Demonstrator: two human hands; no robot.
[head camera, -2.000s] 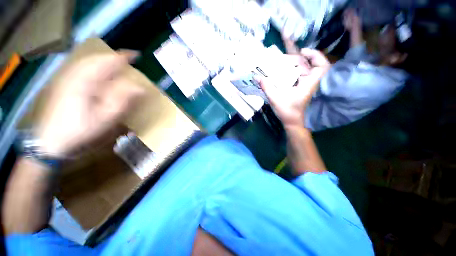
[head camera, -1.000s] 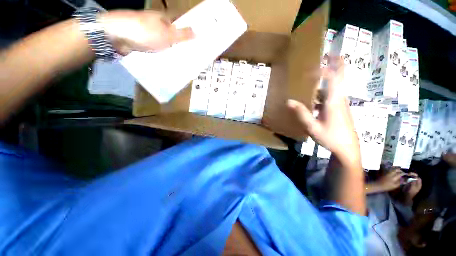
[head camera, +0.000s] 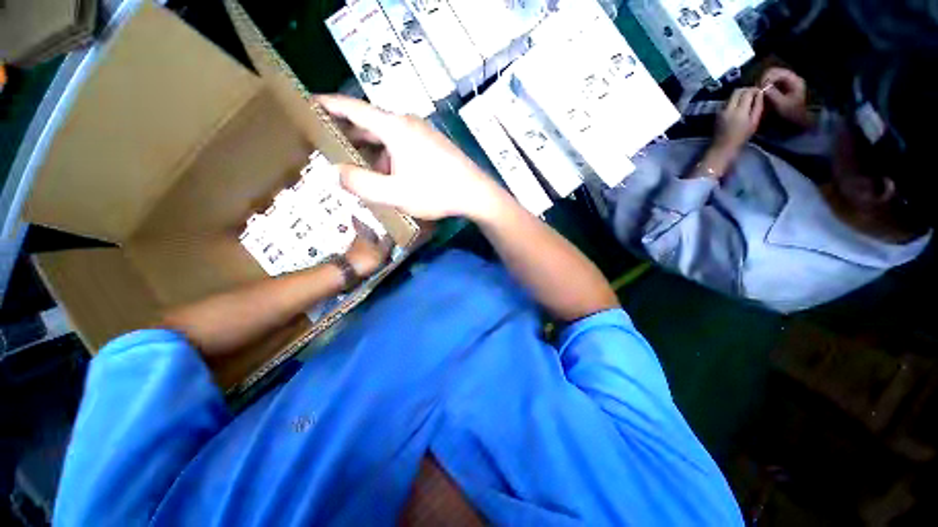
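An open brown shipping carton stands tilted in the picture in front of me. A row of white product boxes stands upright inside it. My left hand is down inside the carton at the near end of the row, fingers against the boxes. Its fingertips are partly hidden, so I cannot tell if it grips one. My right hand is at the carton's right rim, holding the wall and flap there, with the thumb over the inner side.
More white product boxes lie in groups on the green bench, right of the carton. A person in grey sits at the right, hands together on a small thing. A metal edge and brown cardboard are at the upper left.
The view has swung round. My left hand held a white box above the carton and is now down inside it. My right hand, apart in the air before, is now at the carton's rim.
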